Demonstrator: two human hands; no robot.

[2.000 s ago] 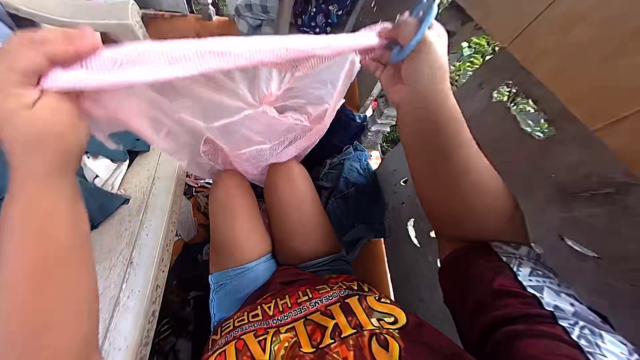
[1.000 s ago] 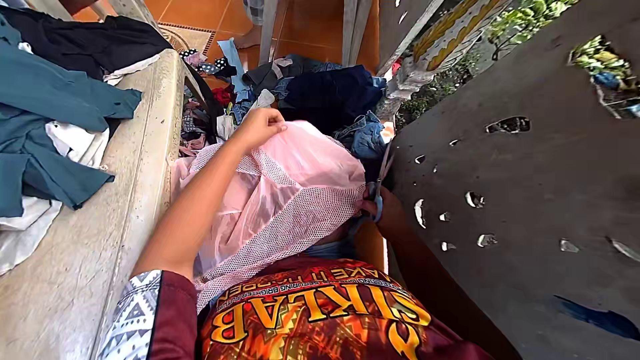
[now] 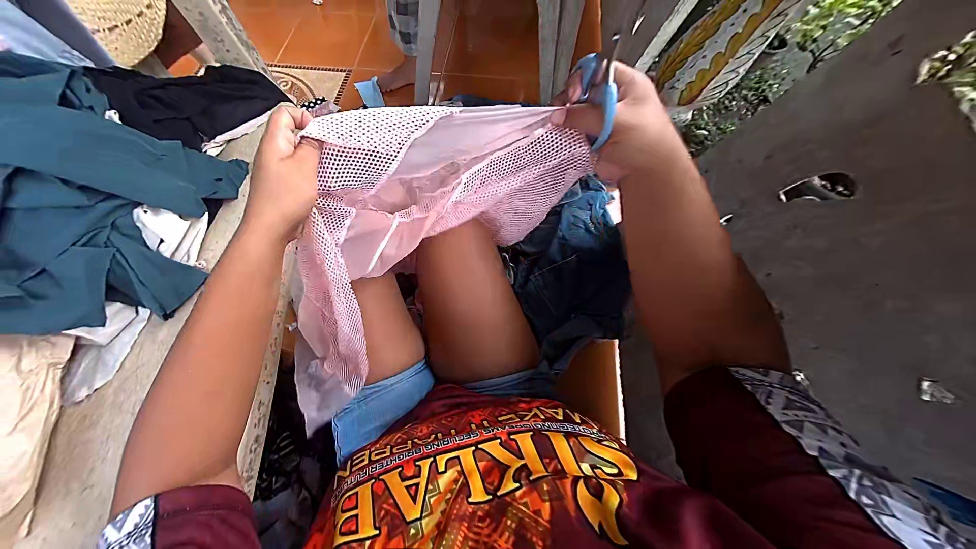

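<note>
A pink mesh cloth with a sheer lining (image 3: 450, 183) is stretched between my two hands above my knees. My left hand (image 3: 286, 171) pinches its upper left corner, where the mesh looks white. My right hand (image 3: 621, 118) grips the upper right edge between thumb and fingers. Blue-handled scissors (image 3: 608, 107) hang on that same hand, blades pointing up and away from me. The cloth's left side drapes down past my left knee.
Teal garments (image 3: 91, 198), a black garment (image 3: 191, 103) and a cream cloth (image 3: 27, 412) lie on the bench (image 3: 84, 457) at left. Denim clothes (image 3: 572, 267) are heaped right of my legs. A grey surface with holes (image 3: 854, 274) stands at right. Another person's foot (image 3: 398, 75) is ahead.
The pink cloth, bunched on my lap one second ago, is now lifted and spread. My left hand has moved to its upper left corner, and my right hand has risen with the scissors.
</note>
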